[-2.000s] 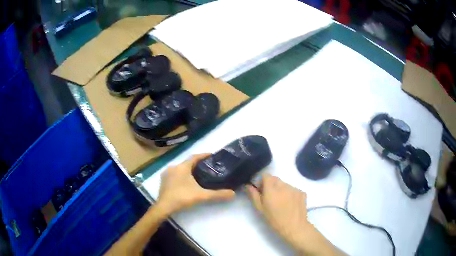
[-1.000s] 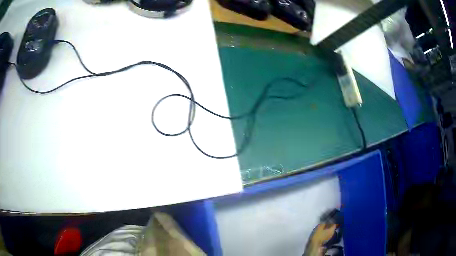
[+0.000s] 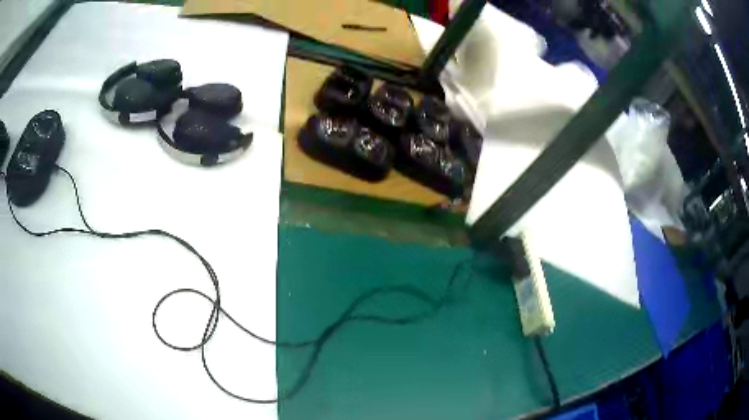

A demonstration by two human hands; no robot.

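Note:
Neither of my hands is in the picture. A black oval base (image 3: 35,158) lies on the white sheet (image 3: 123,271) at the left, with a thin black cable (image 3: 185,242) at its side. A second dark base is cut off by the left edge. Two black over-ear headphones (image 3: 146,92) lie behind on the sheet, close together, with small pale labels on their bands. The cable loops over the sheet and crosses the green bench top (image 3: 386,361) toward a post.
Several black bases (image 3: 343,148) with shiny tops cluster on a brown cardboard tray (image 3: 316,176). A slanted dark post (image 3: 567,123) stands beside a white power strip (image 3: 532,291). A thin dark strip (image 3: 364,29) lies on far cardboard (image 3: 312,18). Blue bins are at lower right.
Two seconds ago both my hands held a base; they are now out of view. The view has swung right, then up since one second ago, bringing the headphones and clustered bases fully into sight.

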